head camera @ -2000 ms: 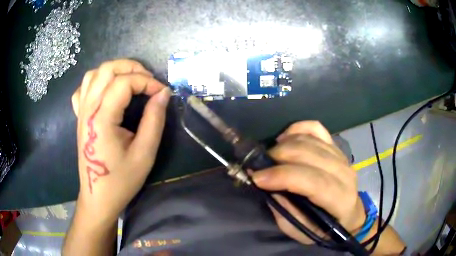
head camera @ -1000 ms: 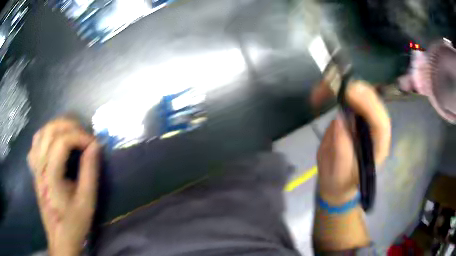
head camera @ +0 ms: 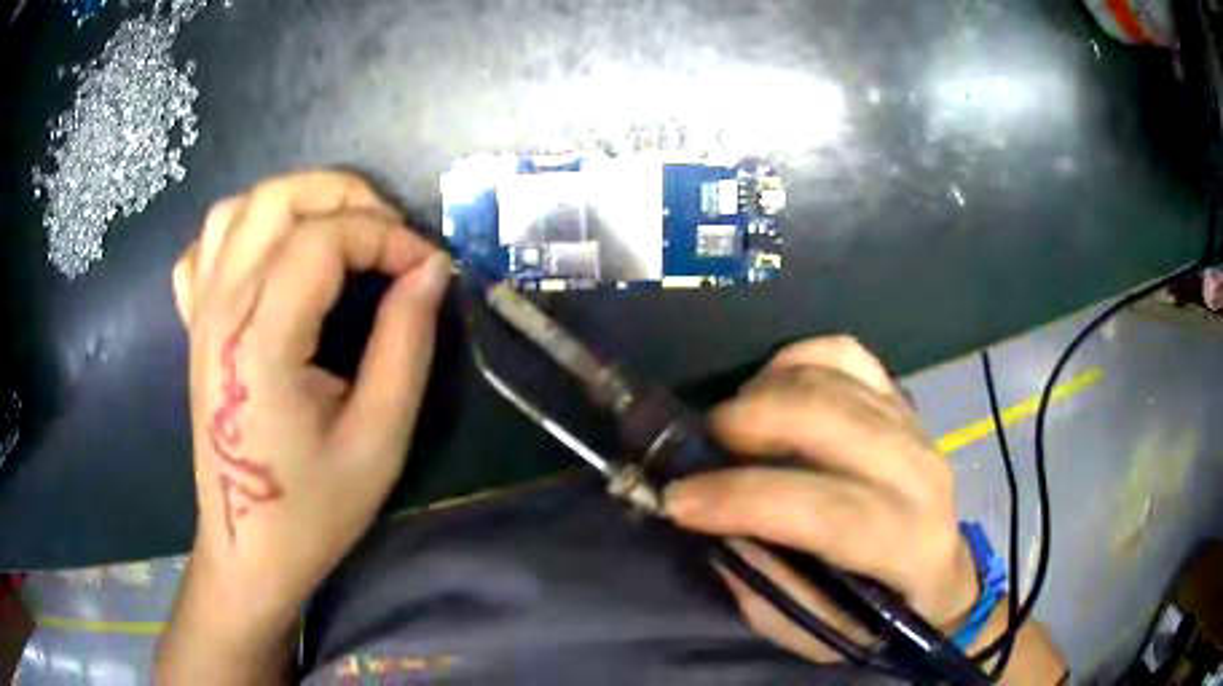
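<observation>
A blue circuit board (head camera: 610, 224) with a large shiny silver area lies flat on the bench. My left hand (head camera: 315, 362) is at the board's lower left corner, thumb and forefinger pinched together; what they pinch is too small or hidden to tell. My right hand (head camera: 838, 489) holds a soldering iron (head camera: 577, 351) like a pen, its pale barrel pointing up left. The iron's tip is near the board's lower left corner, close to my left fingertips. A thin silver feed tube (head camera: 543, 418) curves beside the barrel.
A pile of small glassy loose components (head camera: 118, 141) lies at the upper left of the dark green bench mat (head camera: 322, 81). Black cords (head camera: 1042, 469) loop past my right wrist, which wears a blue band (head camera: 983, 584). A red-and-white item (head camera: 1133, 19) shows at the upper right edge.
One second ago the iron was swung up to the right, away from the board. Now my right hand has brought it back beside my left fingertips. The view has also shifted back over the board.
</observation>
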